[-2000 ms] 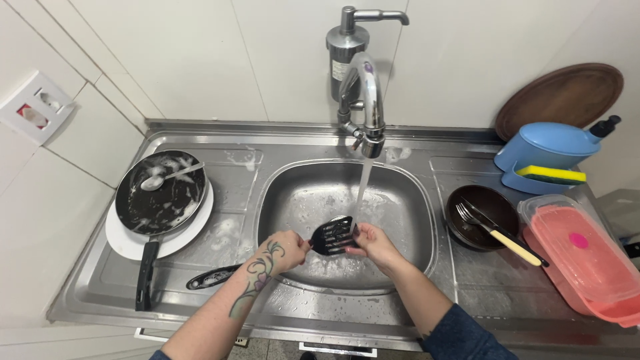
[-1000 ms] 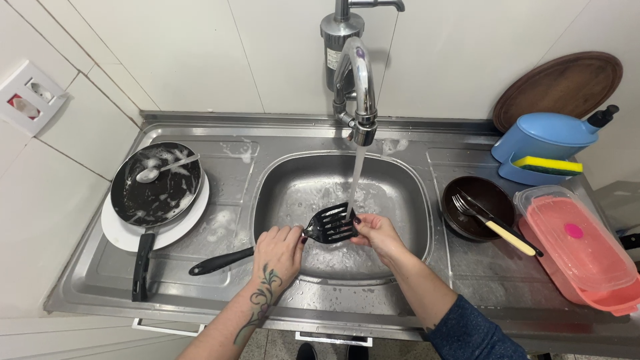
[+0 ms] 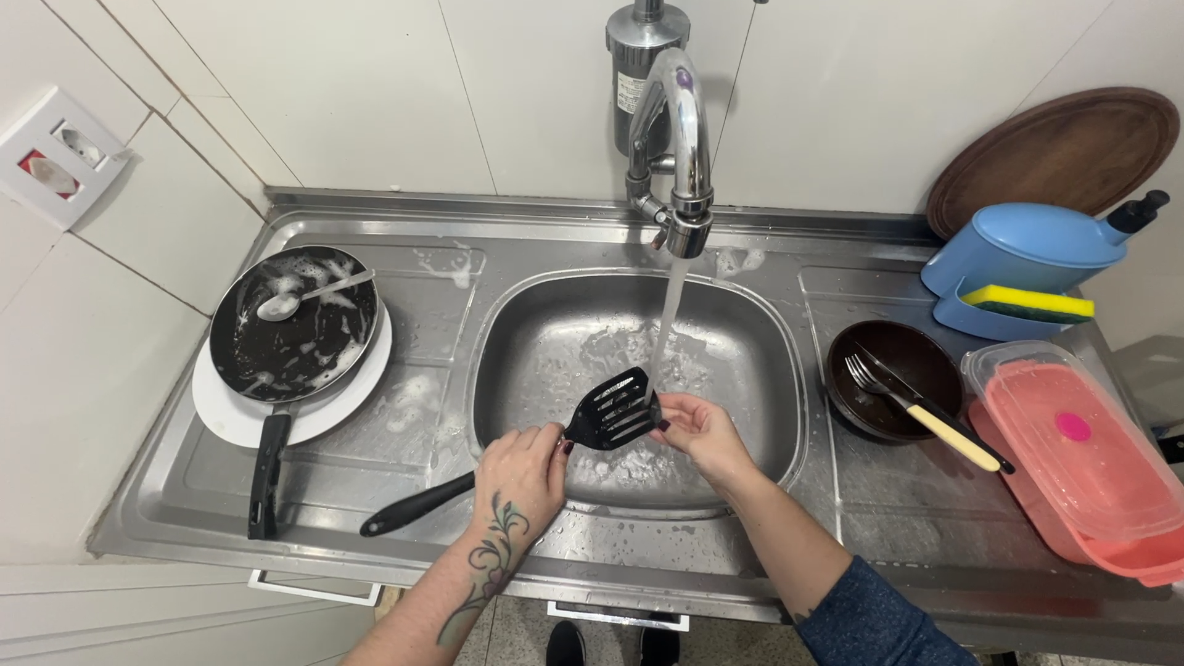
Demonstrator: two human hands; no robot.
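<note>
My left hand (image 3: 523, 476) is closed around the shaft of a black slotted spatula (image 3: 615, 412), whose handle sticks out to the lower left over the sink's front edge. The fingers of my right hand (image 3: 698, 435) pinch the right edge of the spatula's head. Both hands are over the front part of the steel sink basin (image 3: 546, 342). From the chrome faucet (image 3: 689, 157) a stream of water (image 3: 671, 305) runs down at the right edge of the spatula's head. My right thumb is partly seen; the left palm is hidden.
At left, a soapy black frying pan (image 3: 250, 347) with a spoon (image 3: 277, 306) sits on a white plate (image 3: 217, 416). At right are a dark bowl (image 3: 865, 407) with a fork and knife, a pink container (image 3: 1036, 499), a blue dispenser (image 3: 1017, 250) with a sponge (image 3: 1027, 303), and a round wooden board (image 3: 1054, 153).
Two seconds ago the spatula's handle lay lower under my left forearm; the spatula has since turned in my hands. Both hands have stayed on it, and the water runs throughout.
</note>
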